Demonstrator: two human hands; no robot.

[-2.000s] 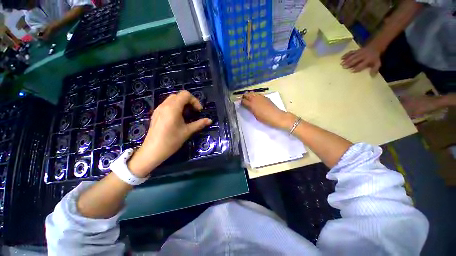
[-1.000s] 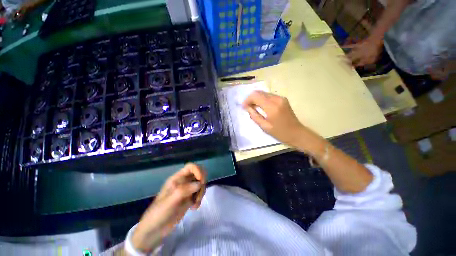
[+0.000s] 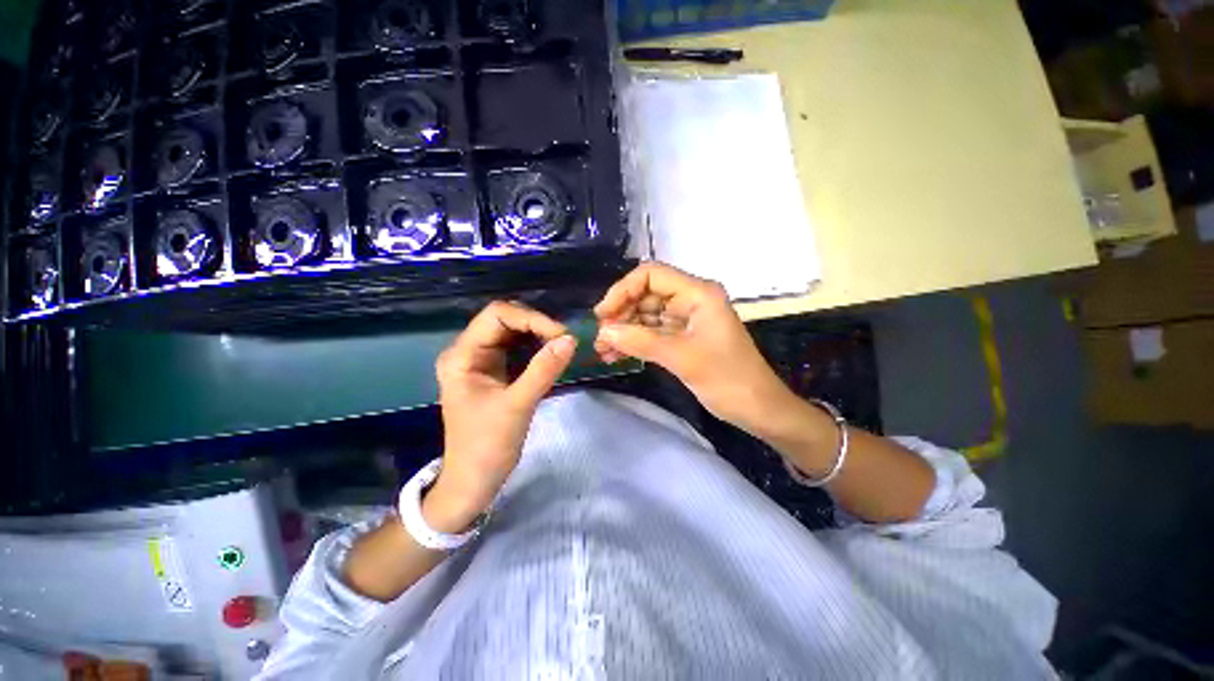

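My left hand (image 3: 499, 386) and my right hand (image 3: 679, 339) are raised in front of the smock, fingertips nearly meeting. Thumb and forefinger of each are brought together. Something dark shows inside the curl of my left fingers, but I cannot tell whether it is a part or background. Any small piece at my right fingertips is too small to make out. The black moulded tray (image 3: 320, 173) lies beyond my left hand, with ringed round centres in its pockets; one pocket near its right edge looks flat and bare. A white sheet (image 3: 726, 186) lies right of the tray.
A dark pen (image 3: 683, 55) lies above the sheet on the pale yellow board (image 3: 919, 173). The blue basket (image 3: 719, 13) is at the top edge. The green bench edge (image 3: 266, 386) runs below the tray. A grey control panel (image 3: 200, 572) is lower left; cartons (image 3: 1152, 319) stand right.
My left hand has left the tray and my right hand has left the sheet; both have come together above my lap. The view has tipped down, showing more of the control panel.
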